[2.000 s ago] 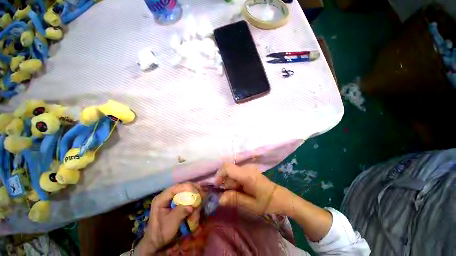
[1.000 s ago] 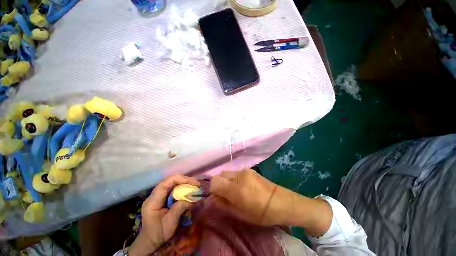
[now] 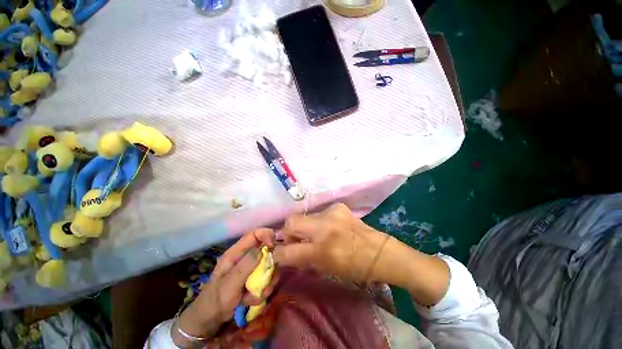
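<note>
A small plush toy piece (image 3: 260,276) with a yellow end and a blue limb below it is held over the lap. My left hand (image 3: 228,279) grips it between thumb and fingers. My right hand (image 3: 327,245) is at its top end with fingertips pinched; a needle or thread there is too small to make out. A pair of thread snips (image 3: 280,168) with red and blue handles lies near the table edge, just above my right hand, blades pointing away.
Plush toys (image 3: 95,198) are heaped at the table's left. A phone (image 3: 317,65), white stuffing (image 3: 256,51), a white wad (image 3: 186,65), a tape roll (image 3: 356,5), second snips (image 3: 392,56) and a small dark item (image 3: 383,80) lie farther back. Grey cloth (image 3: 552,272) is at right.
Thread snips now lie near the table edge. My right hand's fingers have come to the top of the toy piece, which is turned more upright. The view has shifted slightly.
</note>
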